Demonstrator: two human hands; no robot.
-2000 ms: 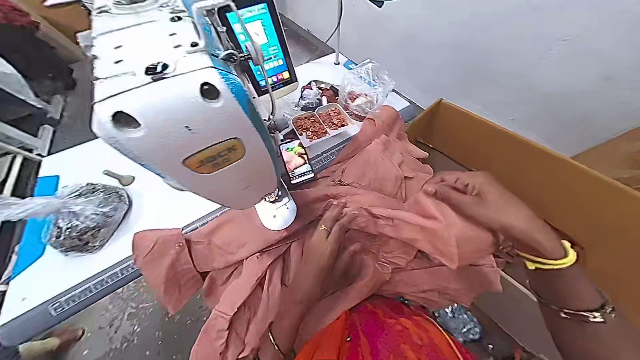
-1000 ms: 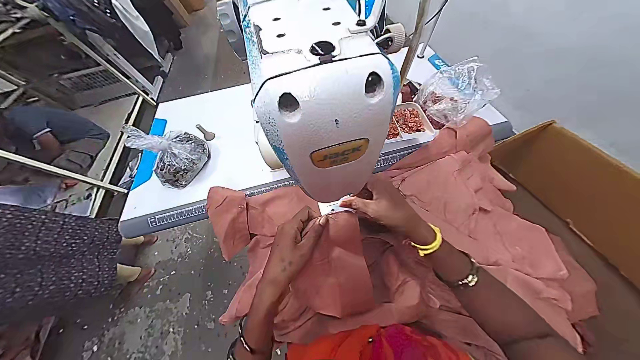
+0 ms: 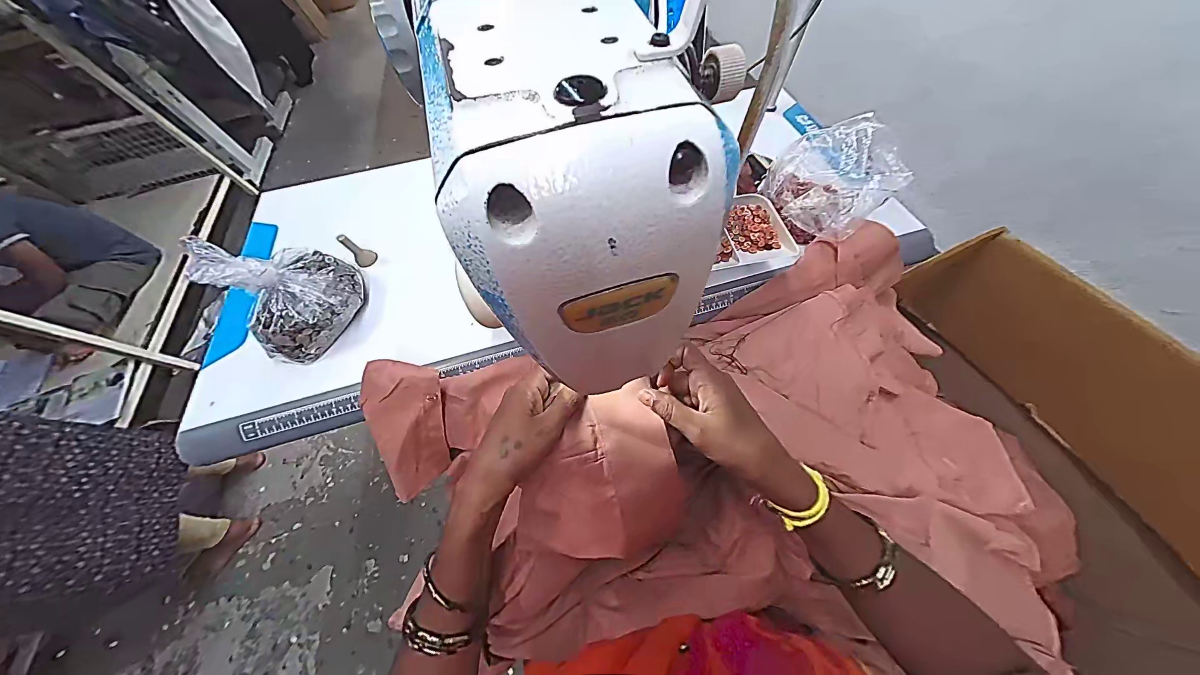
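The white and blue head of a Jack sewing machine [image 3: 591, 234] fills the upper middle and hides the needle area. A salmon-pink garment [image 3: 600, 487] lies under it, over the table's front edge and my lap. On the left of the machine's nose, my left hand [image 3: 525, 431] pinches the cloth. My right hand [image 3: 708, 403] grips the cloth on the other side, thumb and fingers together close under the head. A flap of the garment is spread between both hands. Small reddish buttons [image 3: 753, 230] fill a white tray behind the machine head's right side.
On the white table [image 3: 394, 206] are a tied plastic bag of dark small pieces [image 3: 309, 305] and a small scoop [image 3: 358, 250]. A clear plastic bag [image 3: 839, 173] lies behind the tray. A cardboard box [image 3: 1059, 356] stands at right. Other people sit and stand at left.
Two seconds ago my hands lay apart on the bunched garment; they have since come together at the machine's nose, holding the cloth. The view has shifted left. The phone seen beside the machine is now out of sight.
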